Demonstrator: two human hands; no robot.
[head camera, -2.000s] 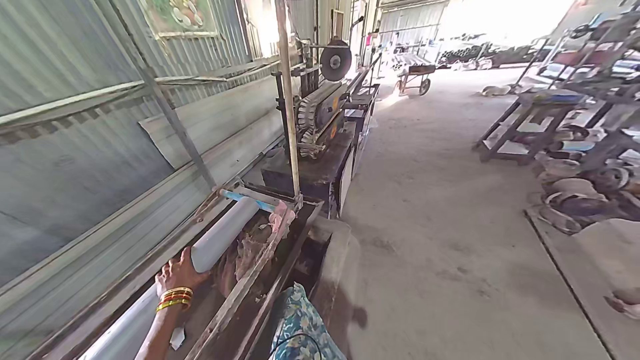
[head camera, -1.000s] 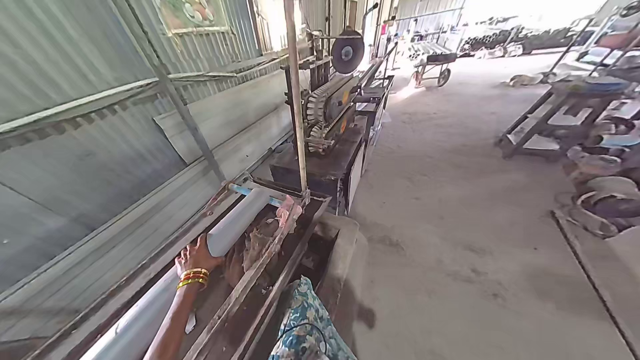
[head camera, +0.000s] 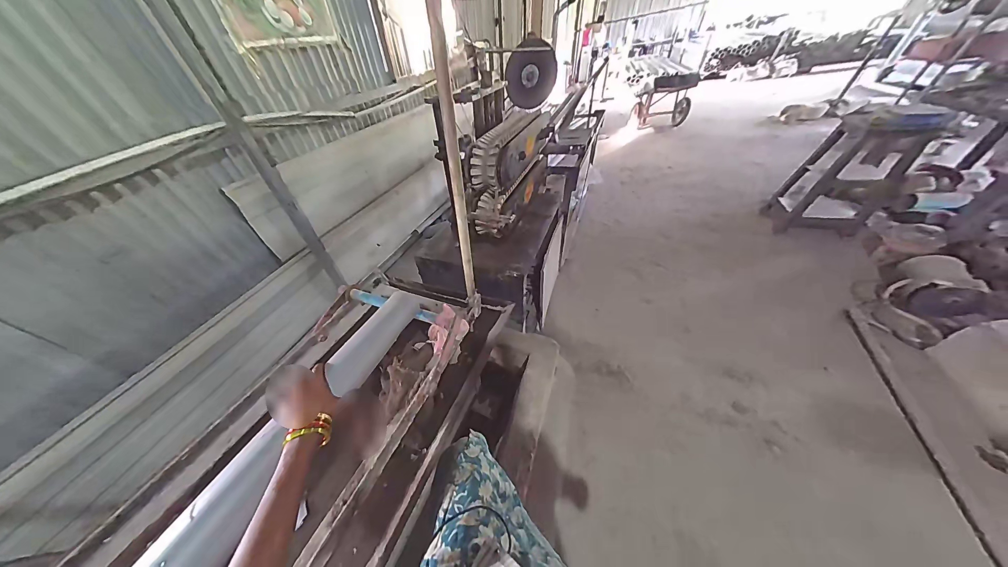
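A long grey plastic pipe (head camera: 372, 340) lies lengthwise in a trough-like metal frame. My left hand (head camera: 303, 398), with bangles at the wrist, rests over the pipe partway along; its fingers are blurred, so how firmly they hold it cannot be told. The pipe's far end lies across a blue crossbar (head camera: 370, 298). Pink cloth (head camera: 447, 331) is bunched on the frame's right rail beside that end. My right hand is not in view. Blue floral cloth (head camera: 480, 504) shows at the bottom centre.
A machine with toothed tracks (head camera: 512, 153) and a round blade-like disc (head camera: 531, 72) stands beyond the frame, behind an upright pole (head camera: 450, 150). Corrugated metal wall (head camera: 94, 102) runs along the left. At right are a dark stand (head camera: 850, 169) and piled coils; a wheeled cart (head camera: 665, 94) stands farther back.
My left hand stays on the pipe throughout. Its fingers, clear in the earlier frames, are now blurred. The view has shifted slightly to the right.
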